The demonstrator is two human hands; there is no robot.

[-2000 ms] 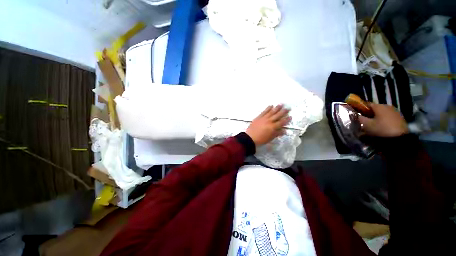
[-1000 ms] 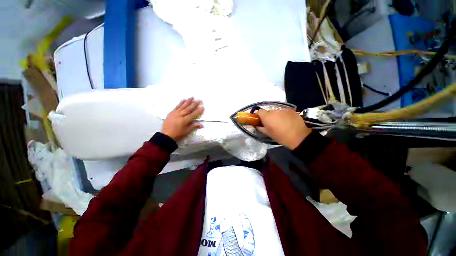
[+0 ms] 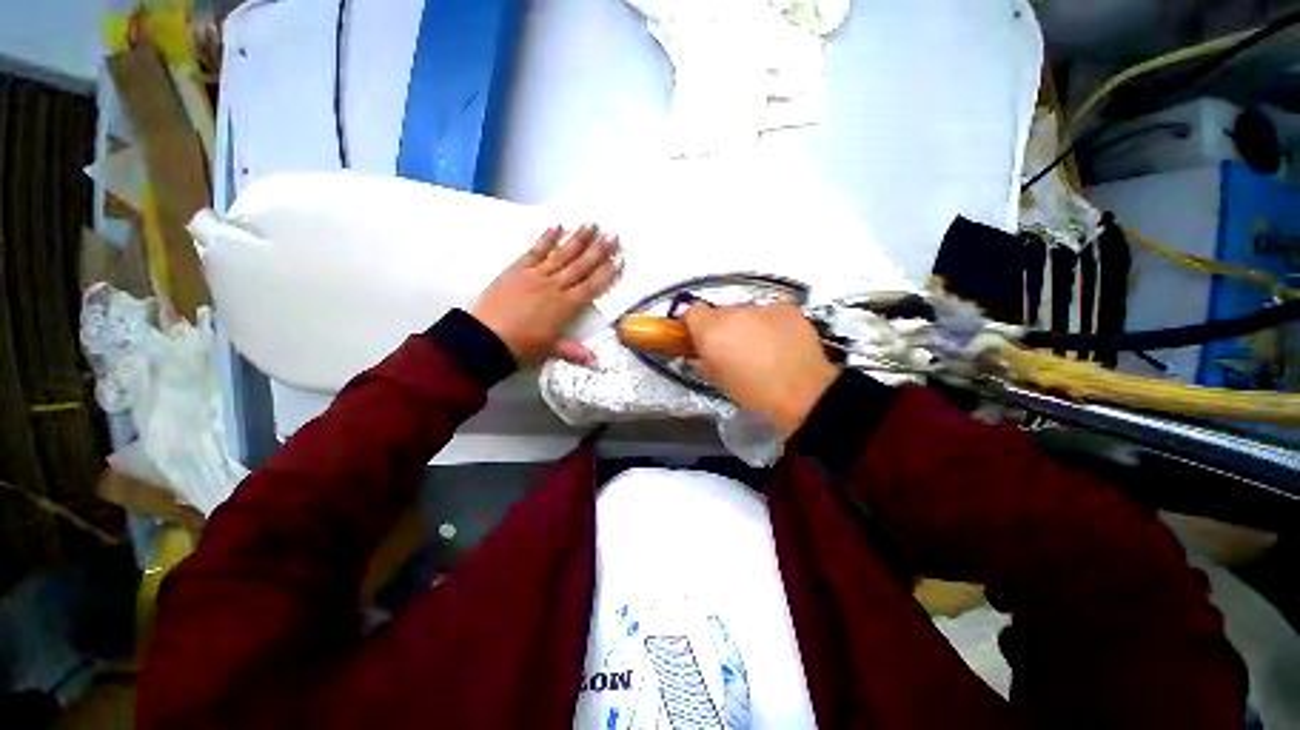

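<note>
A white garment piece [image 3: 627,388] with a crinkled edge lies over the right part of the padded white sleeve board [image 3: 371,271]. My right hand [image 3: 763,364] is closed around the orange-brown handle of the steam iron [image 3: 659,335], which lies on the cloth with its tip pointing left. The hand hides part of the iron. My left hand [image 3: 549,295] lies flat, fingers spread, at the cloth's left part, just left of the iron's tip. It grips nothing that I can see.
The blue support [image 3: 459,100] crosses the ironing table [image 3: 927,100] behind the sleeve board. A crumpled white cloth heap [image 3: 756,64] lies at the far side. The black iron rest [image 3: 984,264], yellowish hose [image 3: 1155,385] and metal tube [image 3: 1141,425] are at right. White scraps [image 3: 160,385] hang at left.
Since the first frame, my right hand has brought the iron from the rest onto the cloth. Over the last second, the iron's tip has come closer to my left hand, which stays flat.
</note>
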